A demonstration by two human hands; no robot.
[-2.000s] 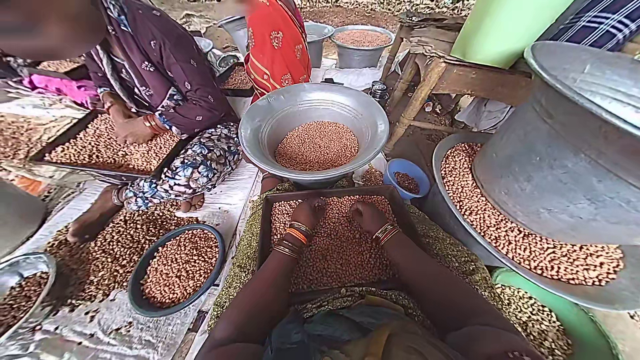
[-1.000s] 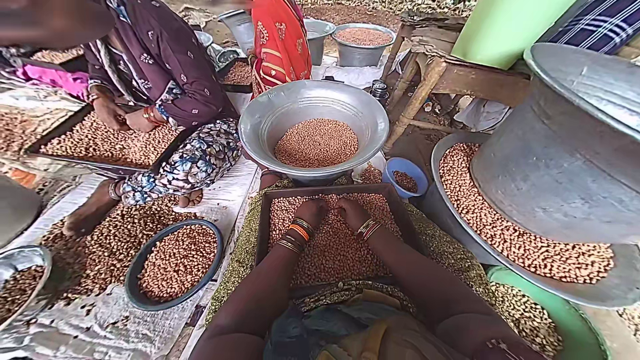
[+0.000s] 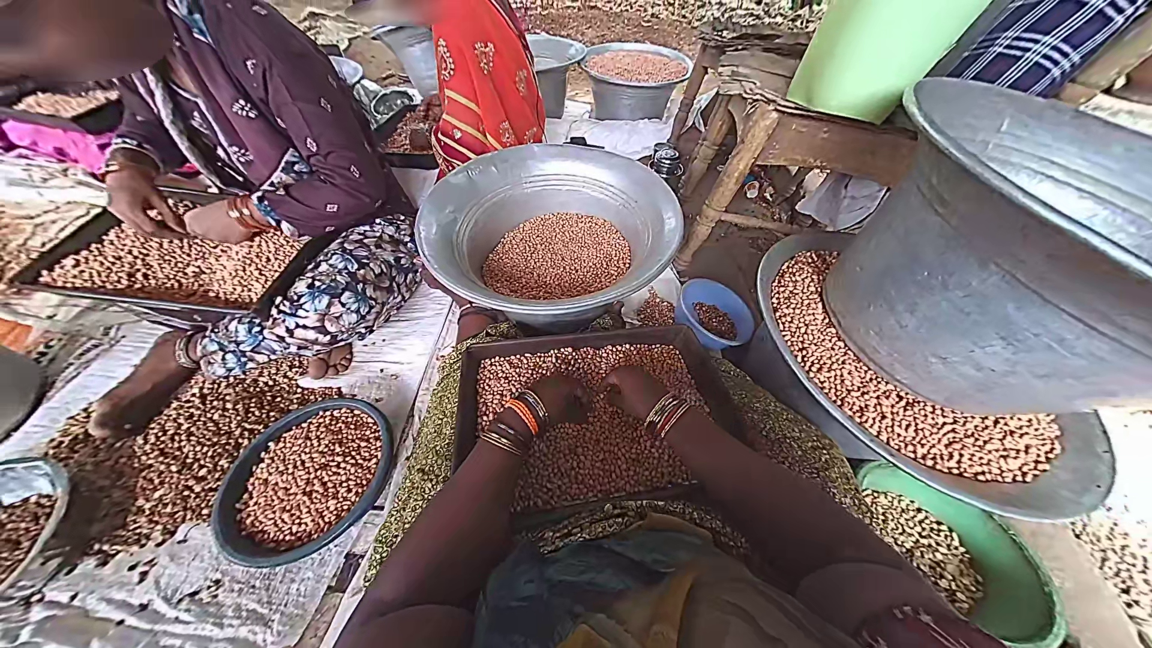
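A dark rectangular tray on my lap holds a layer of reddish-brown nuts or seeds, likely peanuts. My left hand, with orange and metallic bangles at the wrist, rests among them left of the tray's middle. Close by on the right, my right hand touches the same layer, its fingers bent. What either hand grips is too small to tell. Just beyond the tray stands a wide metal basin with a heap of similar nuts at its bottom.
A blue bowl stands beyond the tray's right corner. At right, a large metal pot stands on a metal pan of nuts, above a green tub. A dark round tub sits left. A co-worker's hands sort over another tray.
Both hands have stayed in the tray; since two seconds ago they have come closer together, then parted slightly. The co-worker's hands on the left have shifted over their tray.
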